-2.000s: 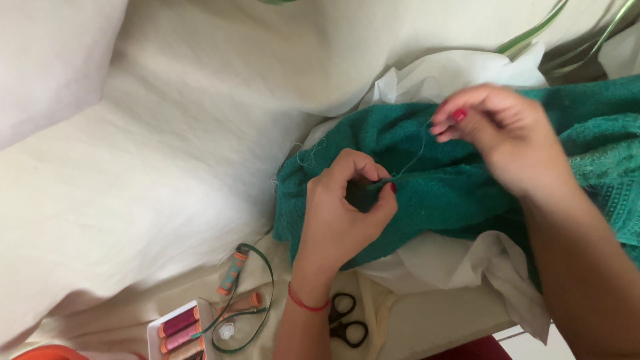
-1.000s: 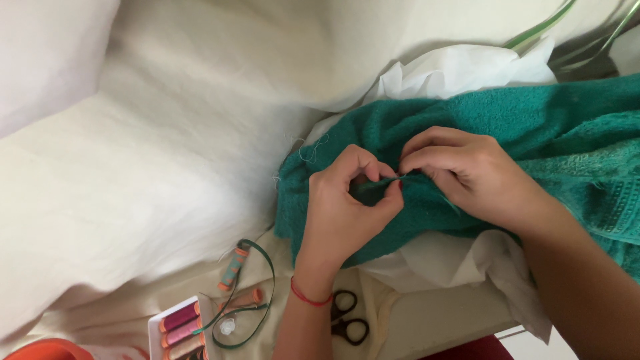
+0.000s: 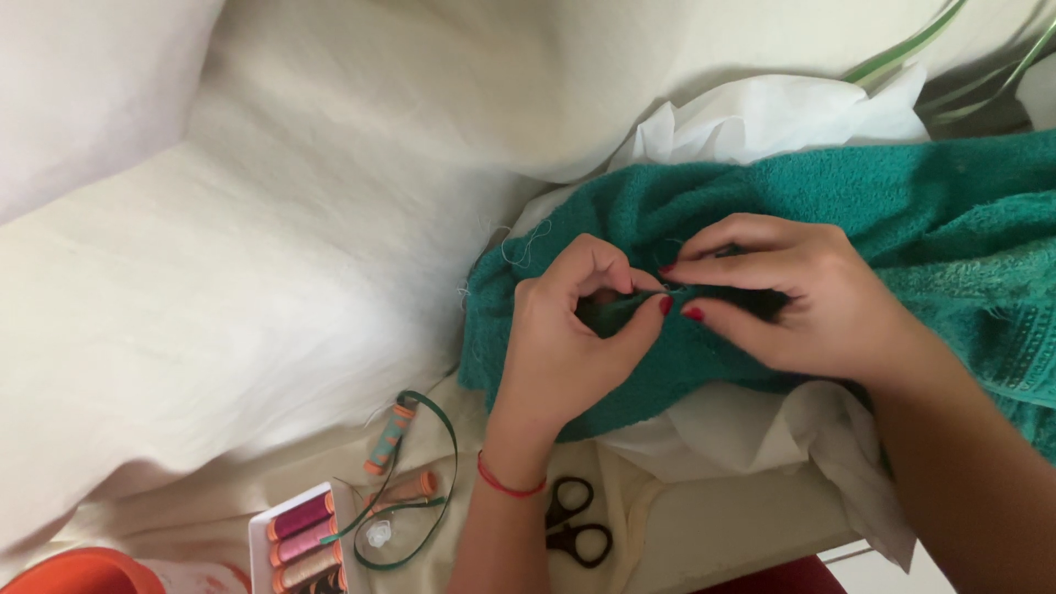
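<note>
A teal terry towel (image 3: 792,190) lies bunched across the right half of the head view. My left hand (image 3: 577,330), with a red cord at the wrist, pinches a fold of the towel between thumb and forefinger. Just right of that fold is my right hand (image 3: 792,297), its thumb and forefinger slightly apart beside the pinched edge. Whether a needle is between its fingertips cannot be made out. Loose pale thread (image 3: 525,244) lies at the towel's left edge.
Dark-handled scissors (image 3: 577,521) lie by my left forearm. Left of them are a teal thread spool (image 3: 389,439), an orange-ended spool (image 3: 404,488), a green ribbon (image 3: 450,462), a white tray (image 3: 262,544) of spools and an orange container (image 3: 82,571). White cloth (image 3: 759,115) shows behind the towel.
My right hand was raised to the right with a thread stretched from the fold two seconds ago. It came down to the fold and now sits just right of it. My left hand keeps its pinch.
</note>
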